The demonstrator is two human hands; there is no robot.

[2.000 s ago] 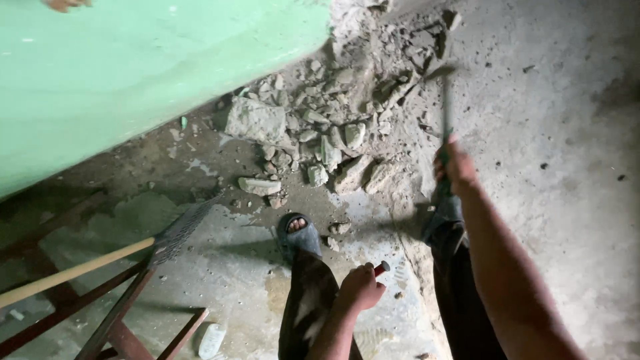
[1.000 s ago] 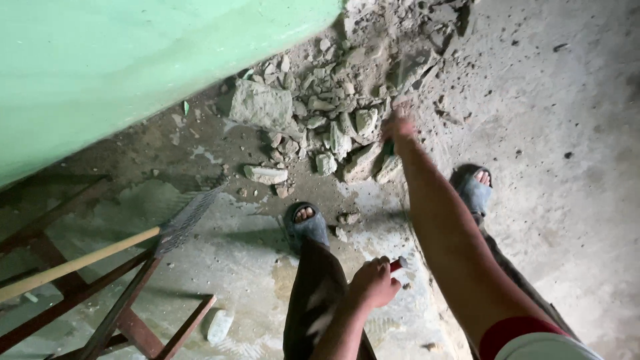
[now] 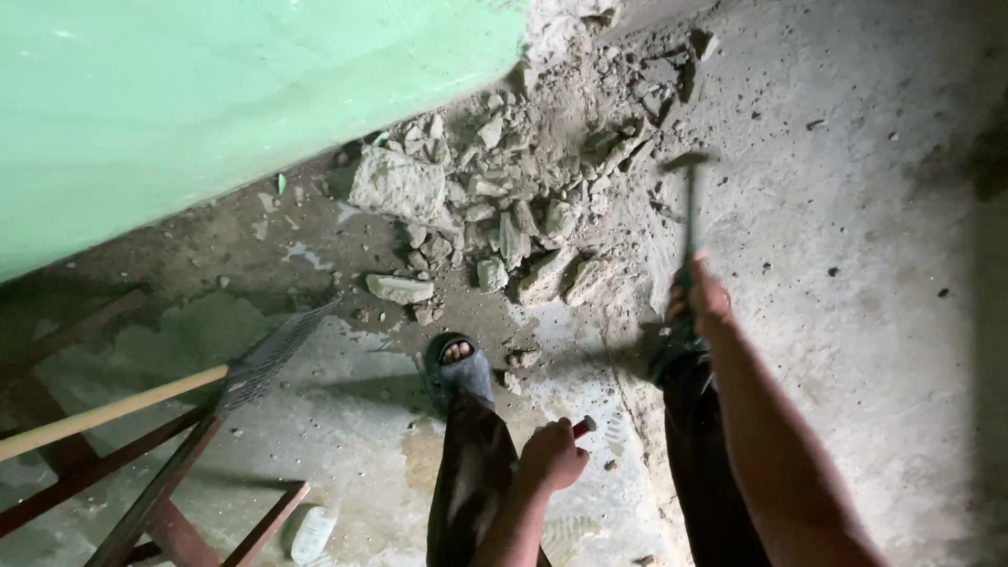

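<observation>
My right hand [image 3: 701, 299] is closed around the handle of a hammer [image 3: 691, 209], whose slightly blurred head points up the view, right of the rubble. Low in the middle, my left hand [image 3: 555, 453] grips a red tool with a metal end [image 3: 584, 427], likely a chisel; most of it is hidden by the fingers. Broken concrete rubble [image 3: 512, 228] lies heaped beyond my feet, against the broken end of the green wall [image 3: 260, 94]. A large concrete chunk [image 3: 399, 185] rests at the heap's left side.
A sandal [image 3: 459, 370] is on my left foot, close to loose chunks. At lower left are a rake or fork-like head [image 3: 276, 354] on a wooden handle [image 3: 118, 411], a dark red wooden frame [image 3: 169, 480] and a plastic bottle [image 3: 313, 535]. A crack [image 3: 630, 409] runs along the concrete floor.
A second ago my right hand was lower over the rubble's near right edge; now it is farther right, with the hammer plainly visible. My left hand still holds the red tool.
</observation>
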